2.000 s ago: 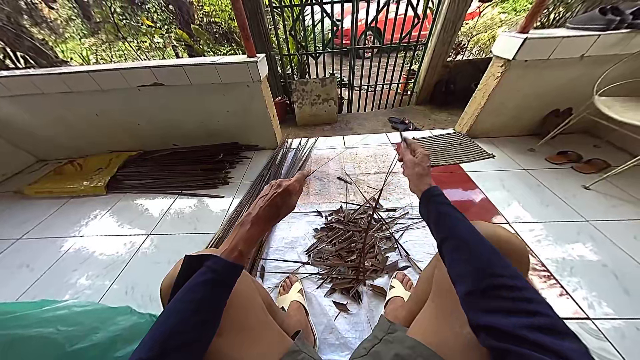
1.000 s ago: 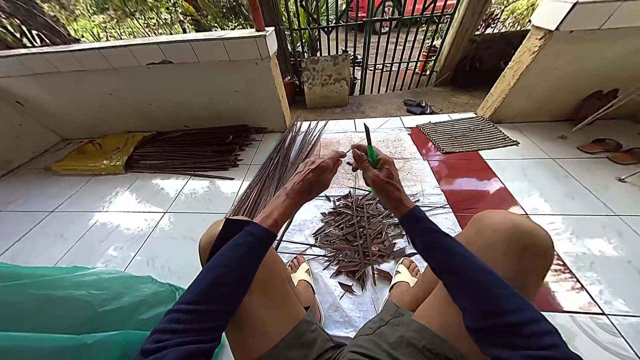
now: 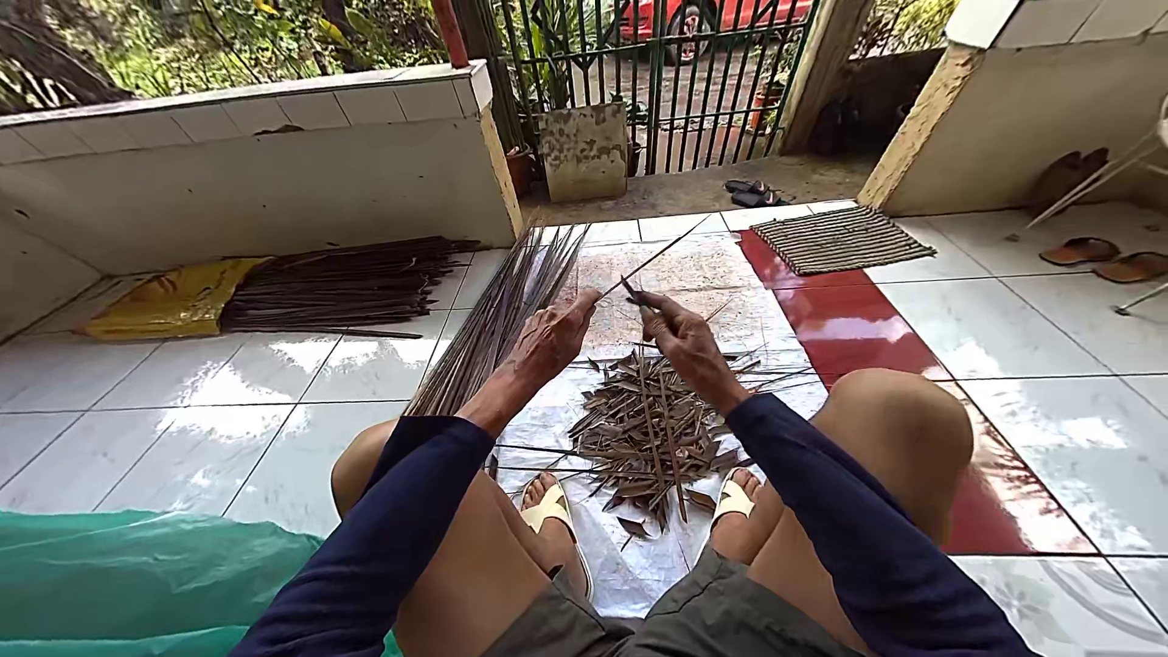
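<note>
My left hand (image 3: 555,336) is closed around the lower end of a thin brown stick (image 3: 664,255), which slants up to the right. Just right of it, my right hand (image 3: 684,338) holds a knife, whose dark narrow blade (image 3: 628,286) points up beside the stick; its handle is mostly hidden by the fingers. Below both hands a heap of brown leaf scraps (image 3: 639,429) lies on a white plastic sheet (image 3: 785,360), with a few long sticks across it. A bundle of long thin sticks (image 3: 497,315) rests at the left, partly behind my left forearm.
Farther left, dark stalks (image 3: 338,287) lie partly on a yellow sack (image 3: 169,297). Green plastic (image 3: 137,579) covers the near left floor. A ribbed mat (image 3: 844,239), sandals (image 3: 1081,251) and a chair leg (image 3: 1145,299) are at the right; a metal gate (image 3: 675,100) stands ahead.
The green-handled knife, plainly visible a second ago, is now mostly hidden in my right hand, its blade lower. A long stick now extends up to the right from my left hand.
</note>
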